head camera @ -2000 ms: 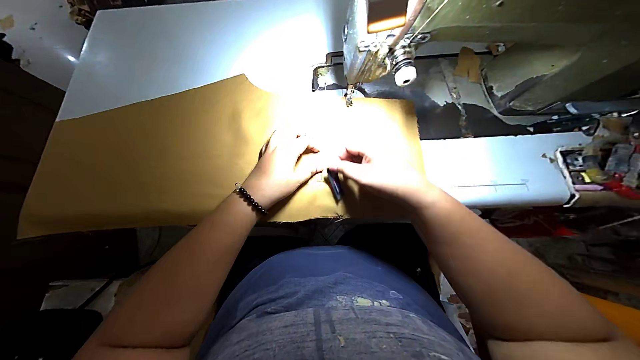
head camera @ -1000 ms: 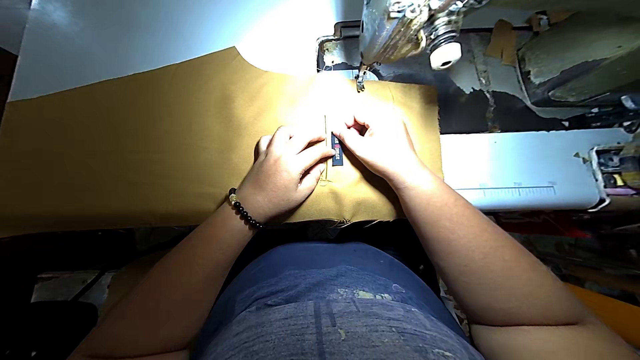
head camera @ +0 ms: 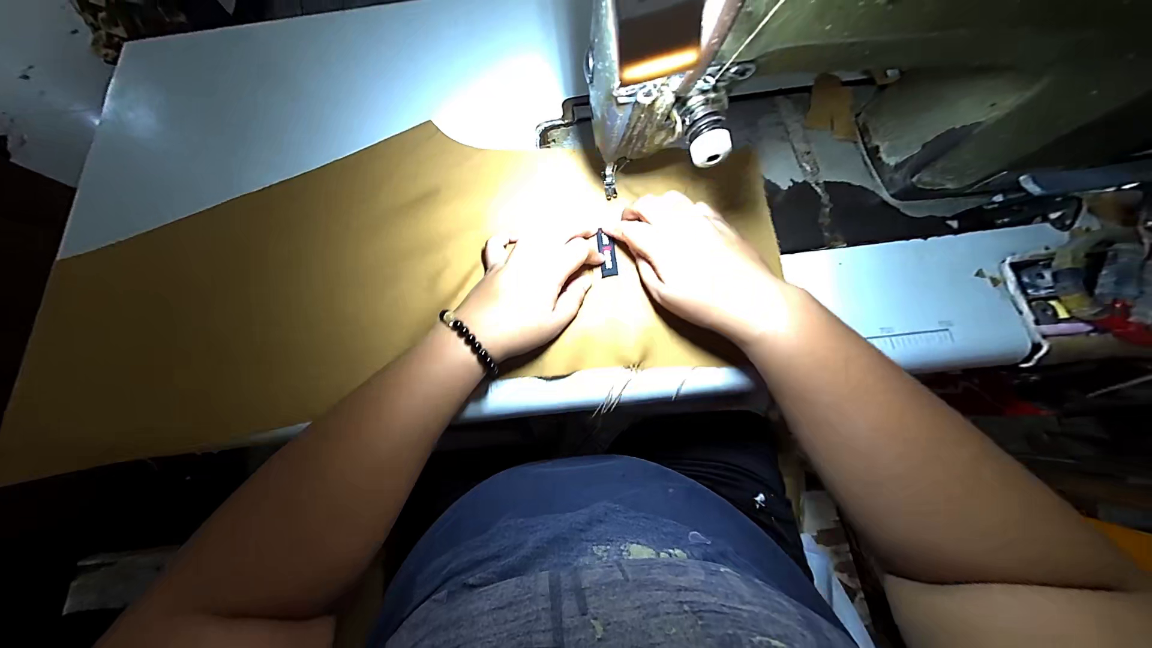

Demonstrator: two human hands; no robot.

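Note:
A large tan fabric panel [head camera: 270, 297] lies over the sewing machine's table. On its right part rests a small dark woven label [head camera: 609, 256] bearing writing, just below the presser foot [head camera: 610, 183]. My left hand [head camera: 535, 292] lies on the fabric, its fingertips touching the label's left side; a dark bead bracelet circles that wrist. My right hand [head camera: 697, 261] rests palm down on the fabric, with its thumb and fingertips at the label's upper end. Both hands press label and cloth from above. Glare washes out the cloth near the fingers.
The sewing machine head [head camera: 652, 90] hangs above the hands, its arm reaching to the upper right. A ruler scale [head camera: 913, 337] marks the table's right side. Beyond it, a tray [head camera: 1026, 306] holds several small items. Loose threads [head camera: 616, 391] hang at the fabric's front edge.
The fabric and both hands have moved nearer the presser foot. The label, held up between the hands two seconds ago, now lies flat. My right hand has flattened out over the cloth.

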